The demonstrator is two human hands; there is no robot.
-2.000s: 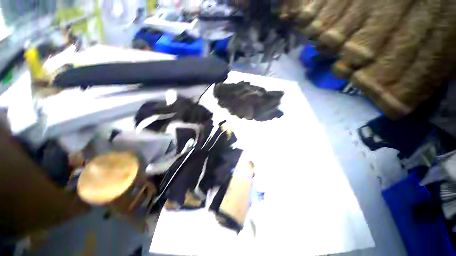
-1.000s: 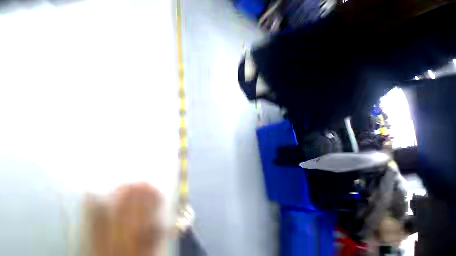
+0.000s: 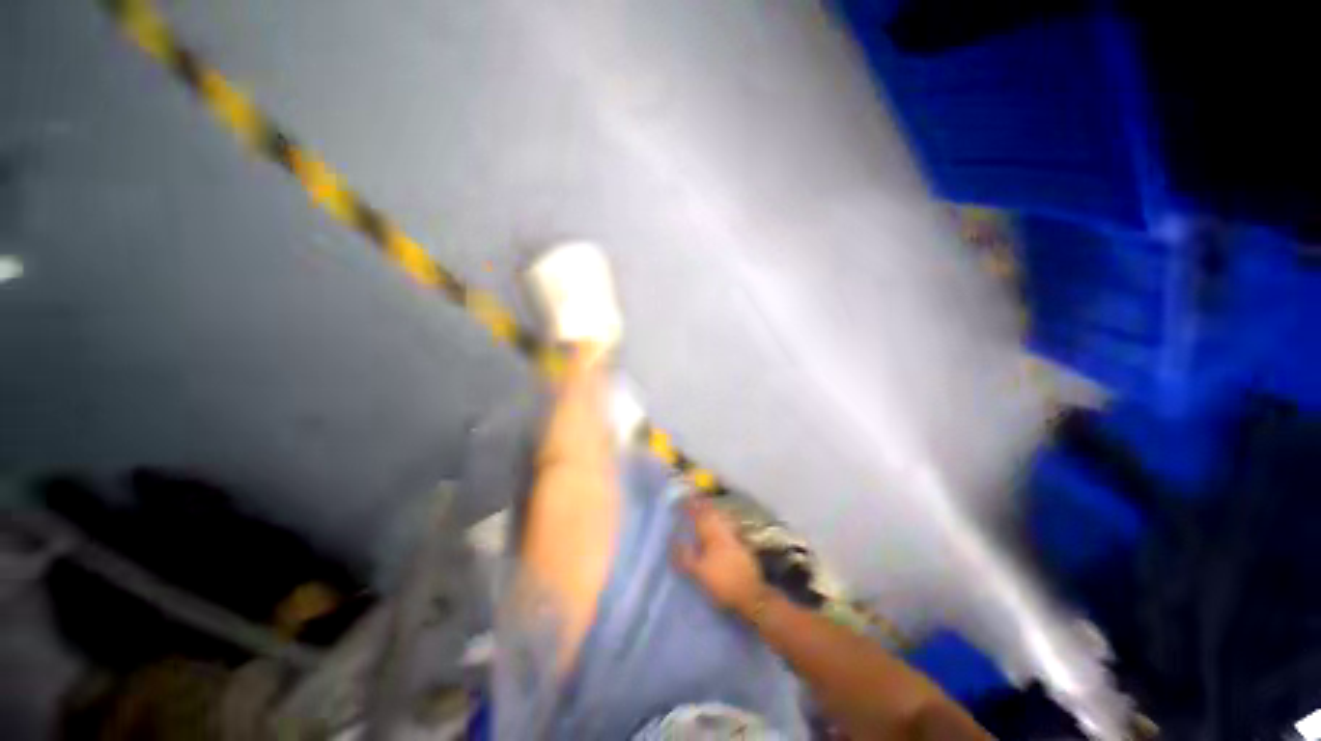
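Observation:
The view is tilted down at the floor and blurred. My right hand (image 3: 717,557) is low in the middle, beside light blue-grey clothing (image 3: 652,608). Its fingers look apart and no held object shows. Its forearm runs to the lower right edge. My left hand is not in view. A bare leg (image 3: 568,492) and a white shoe (image 3: 577,297) show on the floor, at the tape line.
Yellow-black tape (image 3: 348,203) crosses the grey floor (image 3: 290,348) diagonally. Blue crates (image 3: 1021,130) stand at the upper right, with dark things around them. A blurred heap of dark, grey and tan things (image 3: 189,579) lies at the lower left. Mottled material (image 3: 790,557) shows beyond my right hand.
The view has swung from the white table, down and round to the floor. The blurred hand over the table is gone from there. A leg, a shoe and my right hand now show.

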